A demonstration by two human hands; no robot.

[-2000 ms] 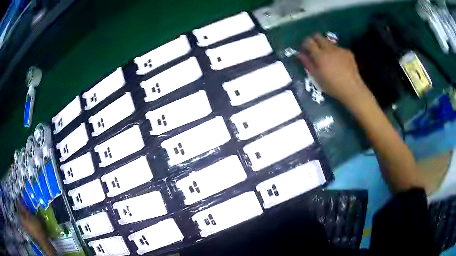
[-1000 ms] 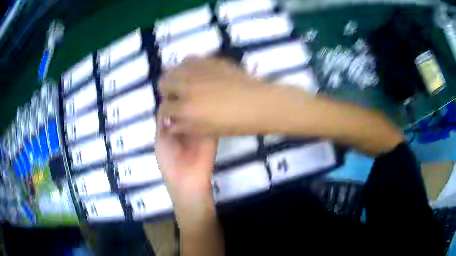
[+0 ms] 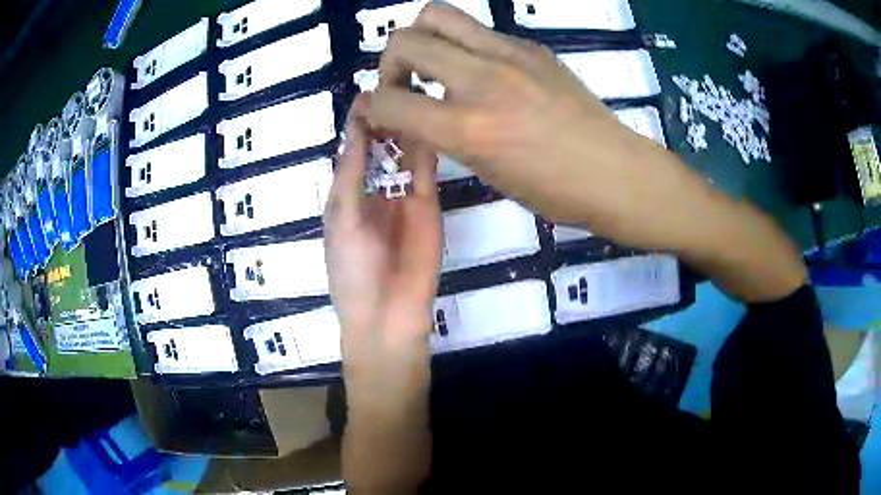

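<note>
White shell halves (image 3: 275, 126) with small dark slots lie in rows in the black blister tray (image 3: 217, 145). My left hand (image 3: 386, 242) is palm up over the middle of the tray, cupping several tiny white button caps (image 3: 393, 182). My right hand (image 3: 464, 87) is over the left fingertips, its thumb and fingers bent together above the shells near the tray's back. A small white piece shows by its fingers; whether they pinch it I cannot tell. The hands hide some shells.
Loose white button pieces (image 3: 724, 116) lie on the green surface right of the tray, beside a black box with a yellow label (image 3: 866, 164). Fan-like units with blue sections (image 3: 101, 184) stand at left, by a yellow-green mat (image 3: 106, 363). An open carton (image 3: 299, 422) is below.
My right hand was first at the loose button pile, then came over the tray to my left hand. Both hands now sit slightly further right and higher in the view, with the caps in my left palm visible.
</note>
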